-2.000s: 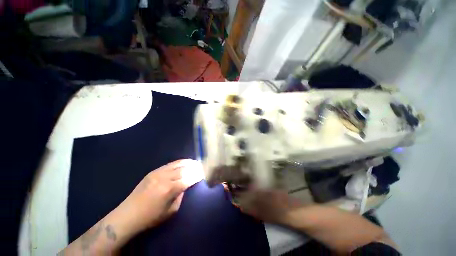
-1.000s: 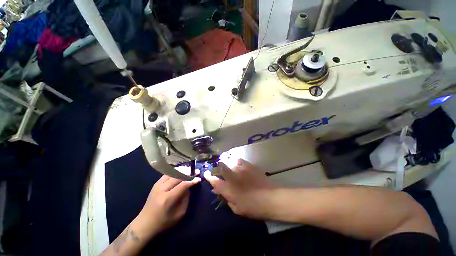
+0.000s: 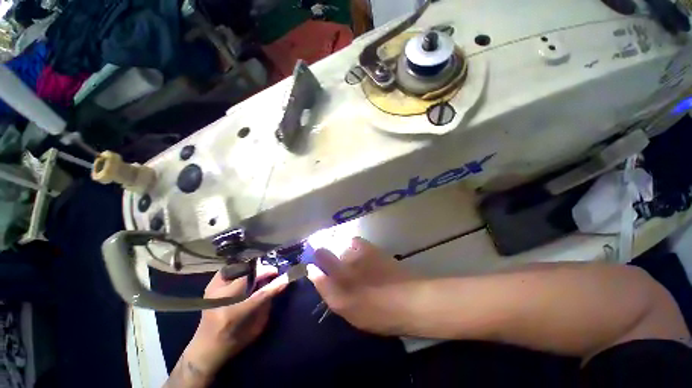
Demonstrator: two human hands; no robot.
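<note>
A dark fabric panel [image 3: 303, 352] lies on the white table under the front of the cream sewing machine head [image 3: 334, 167]. My left hand [image 3: 231, 314] is at the lit needle area, partly hidden by the curved lever guard [image 3: 121, 276]; its fingertips touch the cloth or a small piece there. My right hand [image 3: 360, 284] is just right of the needle area with its fingertips close to the left ones. Metal snips [image 3: 322, 309] show their points below the right fingers. The presser foot and needle are mostly hidden by the hands and the head.
The bobbin winder [image 3: 425, 64] sits on top of the head. A dark plate [image 3: 523, 223] and white scrap [image 3: 607, 201] lie at the right, with dark scraps. Heaped clothes [image 3: 114, 38] and an orange-red cloth [image 3: 311, 45] are behind. A pale rod and stand are at the left.
My view has moved closer to the machine, so the head looks larger. From two seconds to one second ago, my right hand came to the needle area; both hands have stayed there since.
</note>
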